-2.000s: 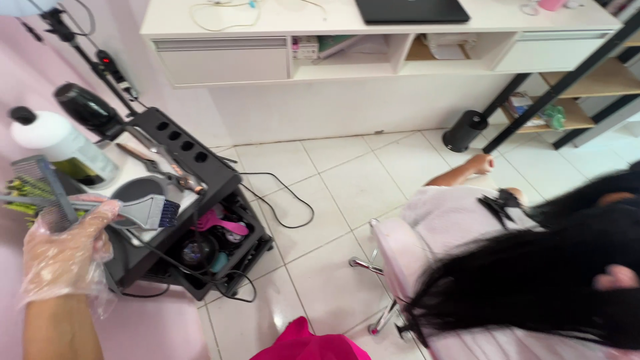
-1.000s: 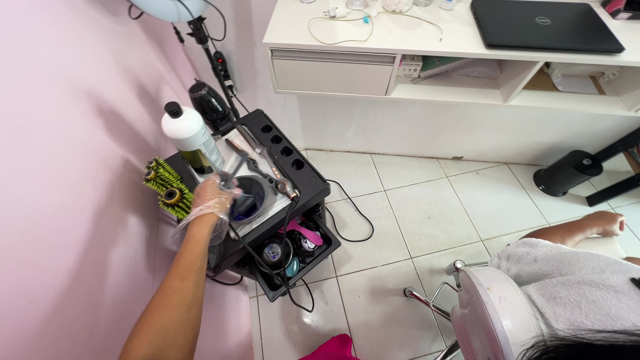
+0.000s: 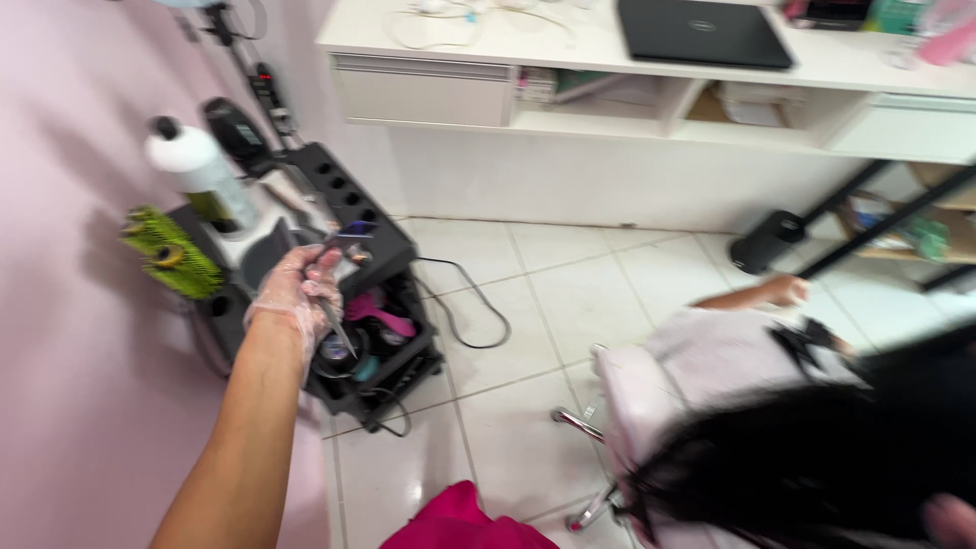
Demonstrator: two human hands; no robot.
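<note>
My left hand (image 3: pixel 299 293), in a clear plastic glove, is shut on a tint brush (image 3: pixel 335 305); its pointed handle sticks out below and its bristle end, with purple on it, points right. Just behind the hand, a dark grey bowl (image 3: pixel 263 255) sits on top of the black salon trolley (image 3: pixel 389 248). A white bottle (image 3: pixel 200 175) with a black cap and green round hairbrushes (image 3: pixel 171 252) stand to the left. At the right a seated person's long black hair (image 3: pixel 778 457) hangs behind a chair. My right hand is not in view.
The trolley's open drawer holds a pink brush (image 3: pixel 379 313). A black cable (image 3: pixel 488 305) loops over the floor tiles. A white desk (image 3: pixel 427 91) with a black laptop (image 3: pixel 701 34) runs along the wall. The pale salon chair (image 3: pixel 621 396) has chrome legs. A black bin (image 3: pixel 766 240) stands farther back.
My left hand was over the bowl a second ago and is now at its right side, with the brush plainly visible. The view has swung right, bringing the black hair back in.
</note>
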